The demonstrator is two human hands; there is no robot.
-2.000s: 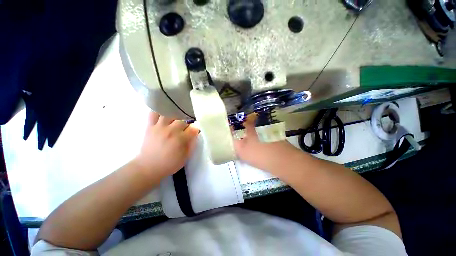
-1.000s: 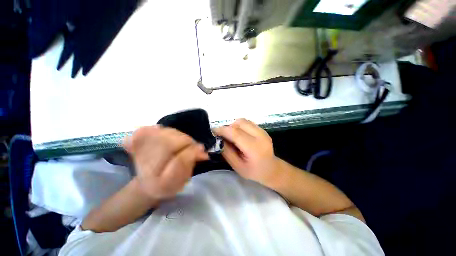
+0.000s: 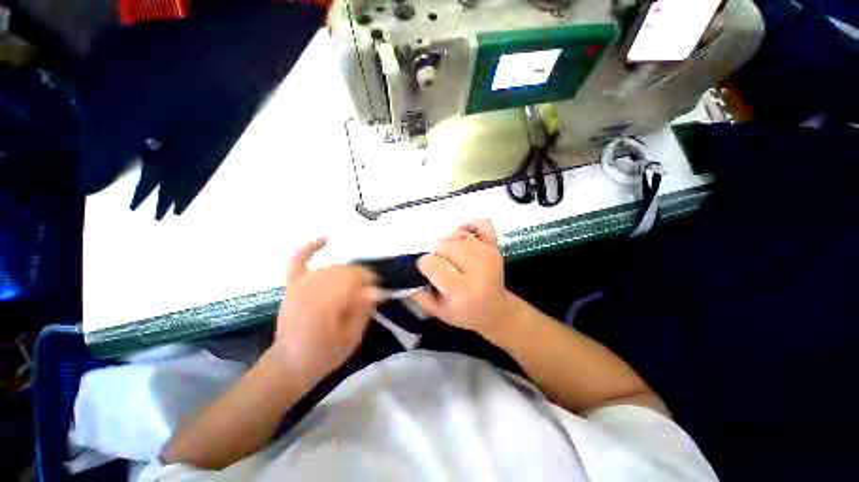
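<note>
My left hand [image 3: 325, 315] and my right hand [image 3: 467, 275] are close together in front of my body, at the table's front edge. Between them they hold a dark fabric piece [image 3: 399, 271] with a narrow white edge or strip [image 3: 399, 294] along its lower side. A pale end hangs below the fingers. My left hand is slightly blurred, with one finger raised. My right fingers are closed over the piece's right end. The fingers hide part of the piece.
The sewing machine [image 3: 424, 71] stands behind, with black-handled scissors [image 3: 537, 177] and a tape roll [image 3: 623, 161] to its right. Dark cut pieces [image 3: 193, 104] lie left on the white table [image 3: 226, 245]. A blue crate [image 3: 56, 377] with white pieces is lower left. Dark garments [image 3: 753, 311] are right.
The white piece with a dark band has left the needle area. My hands moved back to the table edge, and the dark piece between them now looks flatter. The view shows more of the machine.
</note>
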